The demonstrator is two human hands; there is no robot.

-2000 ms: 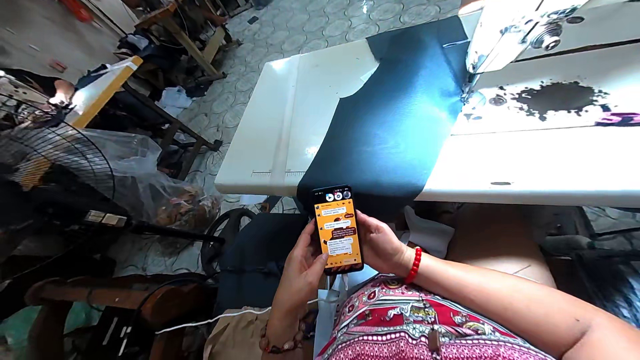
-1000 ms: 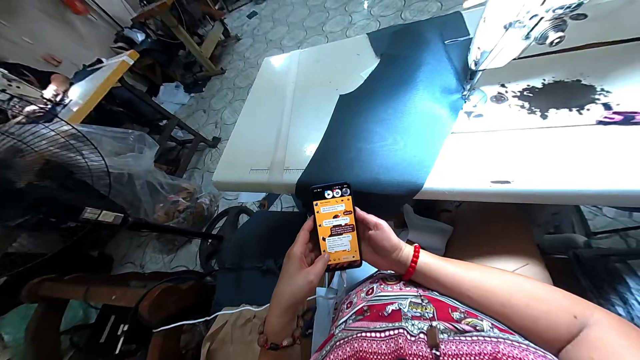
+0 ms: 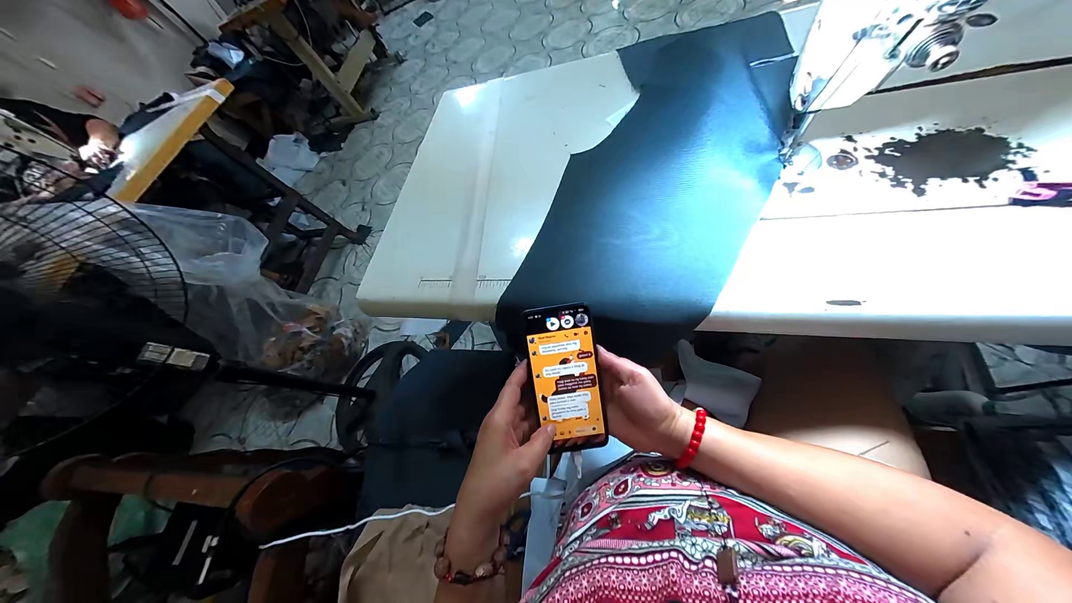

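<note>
A smartphone [image 3: 567, 377] with a lit orange chat screen is held upright over my lap. My left hand [image 3: 512, 427] grips its left edge, the thumb on the lower part of the screen. Against the phone's right side my right hand [image 3: 641, 402] rests with curled fingers, supporting it. Just beyond the phone, a dark, smooth fabric piece [image 3: 645, 209] lies across the sewing table and hangs over its front edge. Its right side reaches the needle area of a white sewing machine [image 3: 854, 59]. A white cable [image 3: 360, 526] runs in from the left near my left wrist.
The white sewing table [image 3: 419, 243] spans the middle and right. At the left are a black fan [image 3: 92, 243], clear plastic bags [image 3: 251, 310] and a brown wooden piece [image 3: 184, 486]. Farther back left, another person's hand [image 3: 100, 138] is near a yellow-edged table [image 3: 172, 142].
</note>
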